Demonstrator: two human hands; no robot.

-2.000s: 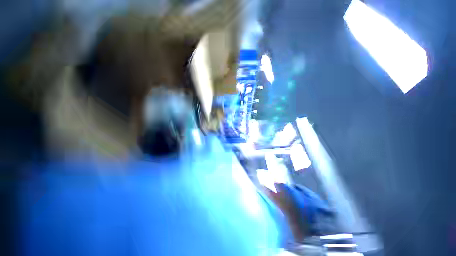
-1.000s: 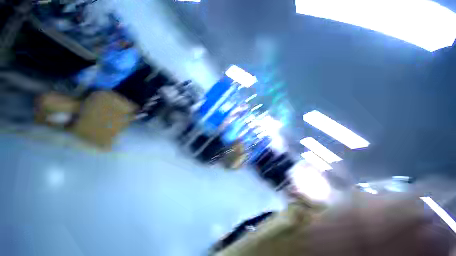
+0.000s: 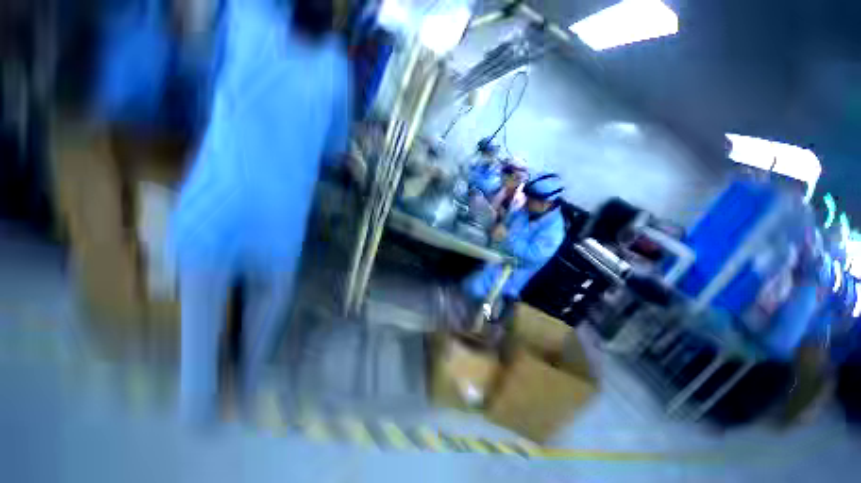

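Neither of my hands is in the picture. The view is tilted and blurred. Nearest in front of me at the left stands a person in a light blue smock (image 3: 260,151) with pale trousers, head cut off by the top edge. Open brown cardboard cartons (image 3: 543,382) stand on the floor at the lower middle, with something small and white in one of them.
Seated people in blue smocks (image 3: 536,236) are at a bench (image 3: 444,241) behind the cartons. A yellow-black floor marking (image 3: 378,434) runs along the bottom. Brown boxes (image 3: 90,208) show at the far left. Blue panels (image 3: 732,231) and black crates (image 3: 651,344) are at the right.
The view has swung left and tilted differently. The person in the light blue smock now shows at the left, and the cartons have shifted to the lower middle of the picture.
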